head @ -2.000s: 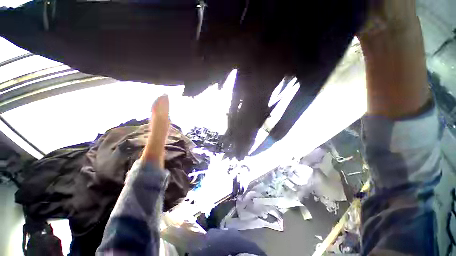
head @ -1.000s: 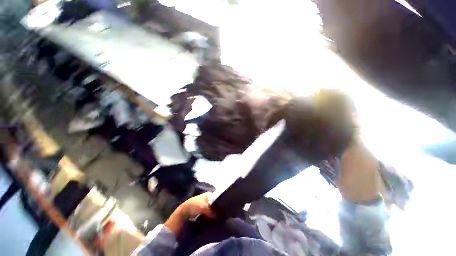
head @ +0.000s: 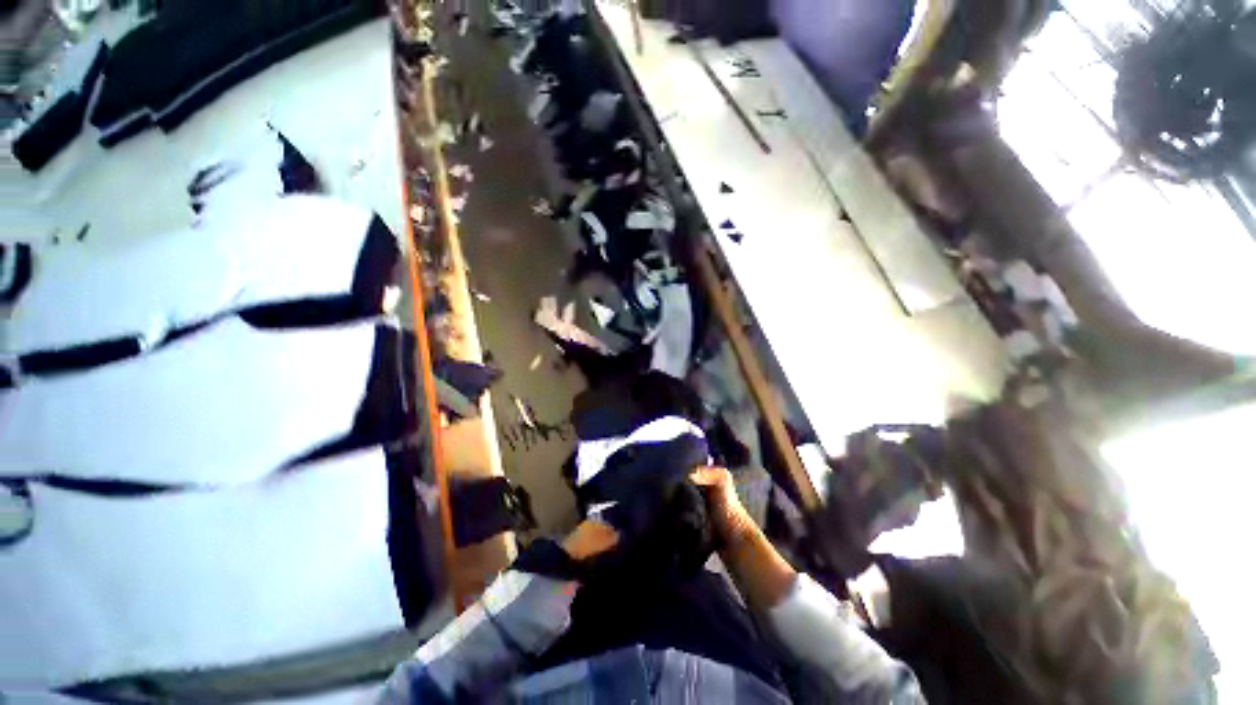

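A dark cloth bundle with white paper on it (head: 641,461) is held in front of my body, above the aisle. My left hand (head: 592,534) is at its lower left side, fingers partly hidden by the cloth. My right hand (head: 719,499) grips its right side. Both hands look bare. The bundle's lower part merges with the dark clothing behind it.
Paper-covered dark fabric stacks (head: 193,413) lie on the left table. A whitish table (head: 785,234) runs along the right, with a crumpled brown cloth heap (head: 1088,551) at its near end. Scraps (head: 627,221) litter the aisle floor (head: 499,179).
The view has turned from the bright table to the aisle. The dark piece stretched between my hands is now bunched low in front of me, and my hands are closer together.
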